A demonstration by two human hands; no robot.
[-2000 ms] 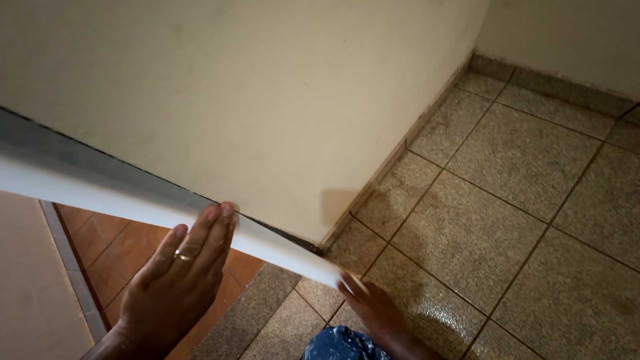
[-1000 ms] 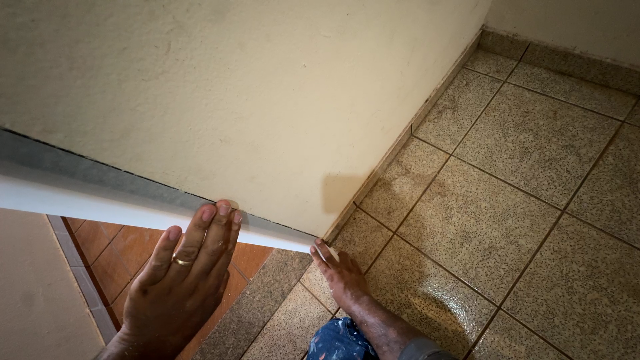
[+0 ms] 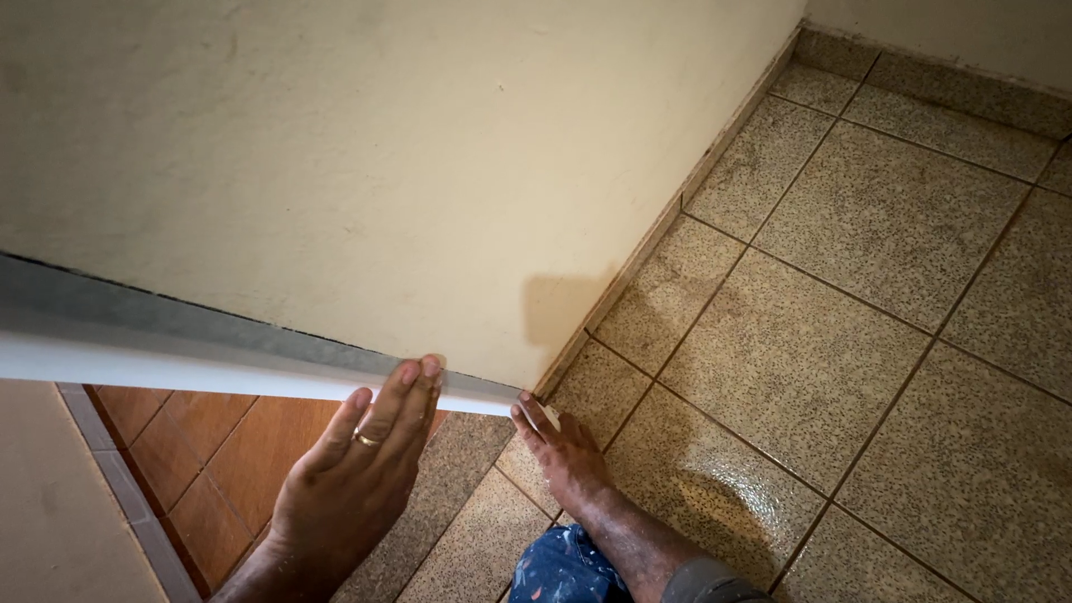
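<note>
A long white trim strip [image 3: 209, 364] runs along the edge of the cream wall [image 3: 419, 167], beside a grey band [image 3: 193, 314]. My left hand [image 3: 360, 469] lies flat against the strip with its fingers extended, a ring on one finger. At the strip's lower end, near the wall corner and the floor, my right hand [image 3: 569, 461] has its fingers on the end of the strip. Whether its fingers grip the strip or only press on it is hard to tell.
Speckled floor tiles [image 3: 837, 335] spread to the right, edged by a stone baseboard [image 3: 963, 92]. Orange tiles [image 3: 243, 444] and a stone threshold [image 3: 452, 469] lie beyond the strip. A paint-spattered blue-clad knee [image 3: 565, 565] is at the bottom.
My right hand has moved up to the wall corner from slightly lower right, and the strip's lower end now sits closer to that corner. My left hand stays flat on the strip.
</note>
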